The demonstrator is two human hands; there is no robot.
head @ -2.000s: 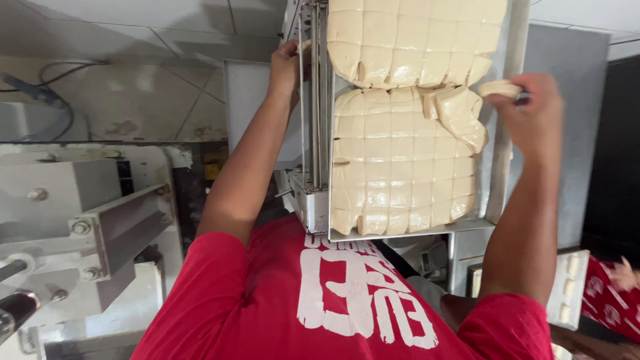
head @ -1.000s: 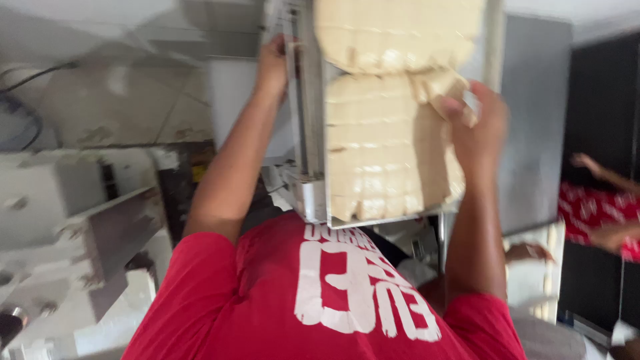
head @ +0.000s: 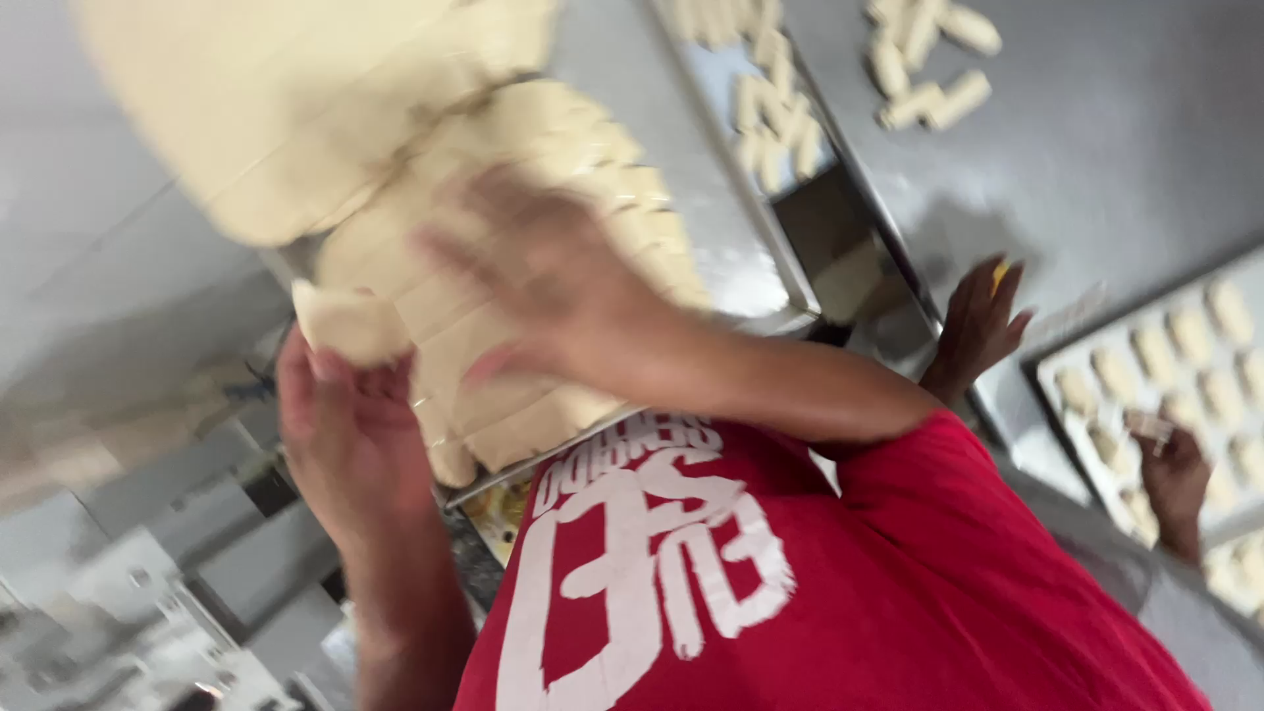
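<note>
My left hand holds a flat piece of pale dough by its lower edge, at the left side of the tray. My right hand is blurred, its fingers spread over a scored slab of dough, and nothing shows in it; whether it touches the dough I cannot tell. The slab is cut into rough squares and lies in a metal tray. Another large dough slab lies beyond it at the upper left.
Cut dough sticks lie on another tray and on the metal table at the upper right. A co-worker's hands are at the right, one near a tray of shaped dough pieces. Metal machinery stands at the lower left.
The view has swung strongly to the right. My left hand has left the metal frame beside the tray and now holds a dough piece. My right hand, earlier gripping dough, is now spread.
</note>
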